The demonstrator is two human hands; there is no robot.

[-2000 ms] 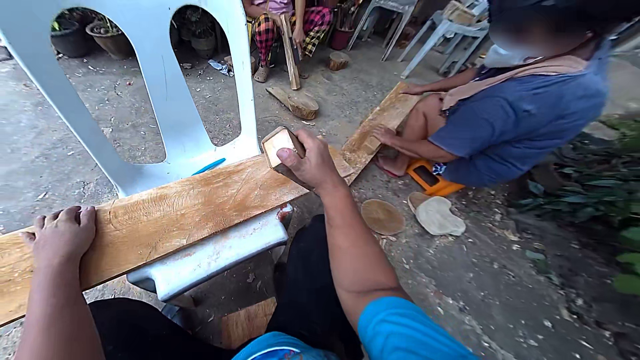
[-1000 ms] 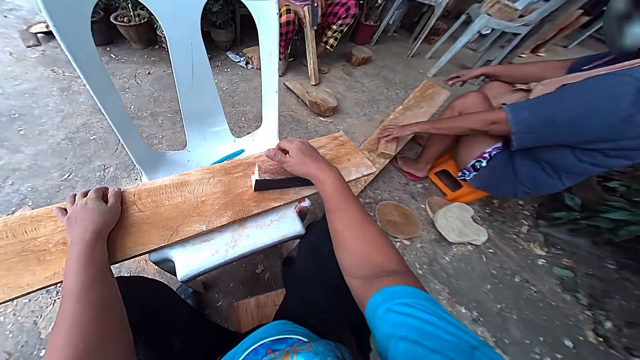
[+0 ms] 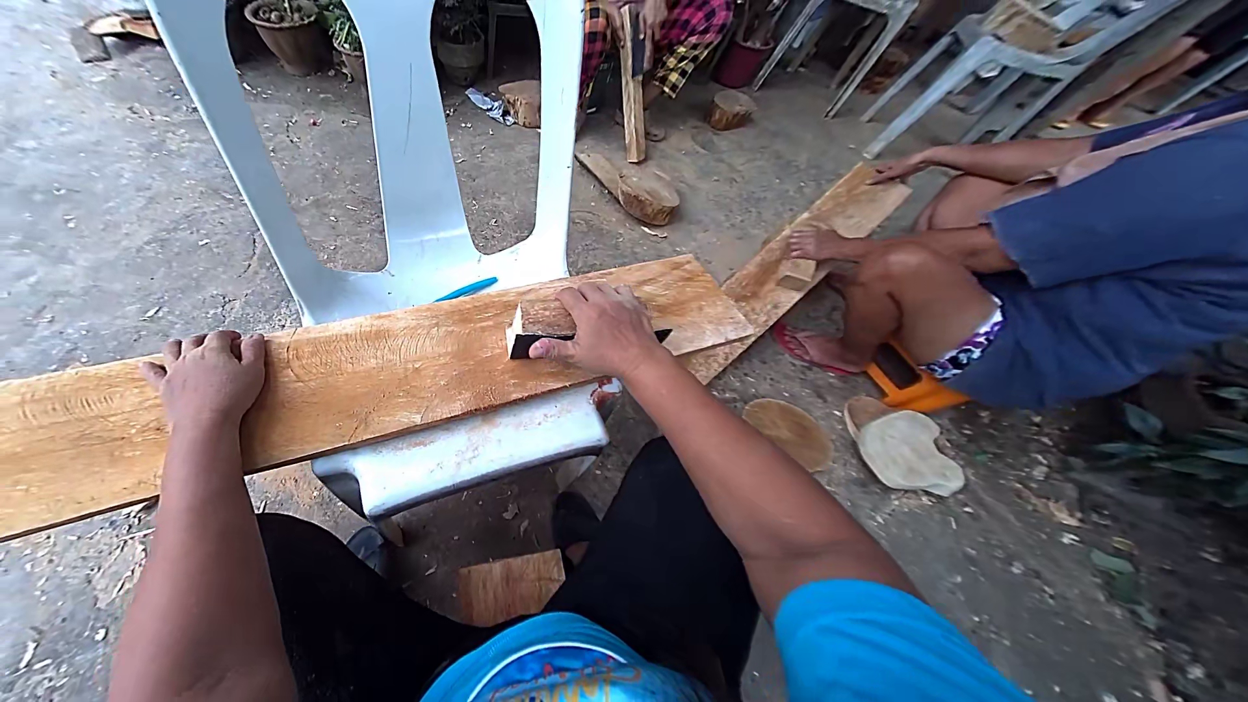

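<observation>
A long wooden board (image 3: 390, 375) lies slantwise across the seat of a white plastic chair (image 3: 487, 450). My left hand (image 3: 210, 375) rests flat on the board's left part, fingers over its far side, holding nothing. Toward the board's right end, my right hand (image 3: 606, 330) grips a wooden block (image 3: 546, 318) with dark sheet, apparently sandpaper, along its underside; the block touches the board's face. A blue pen-like object (image 3: 468, 289) lies on the chair seat just behind the board.
At right a seated person (image 3: 1102, 244) has both hands on another board (image 3: 868, 207), one by a small block (image 3: 798, 273). Wood slabs (image 3: 788, 434) and a pale carved piece (image 3: 907, 451) lie on the ground. Behind are a second person, potted plants (image 3: 295, 34), log pieces (image 3: 648, 195) and chairs.
My right hand has brought the block, raised and tilted two seconds ago, down onto the board. My left hand stays on the board. The view has shifted somewhat.
</observation>
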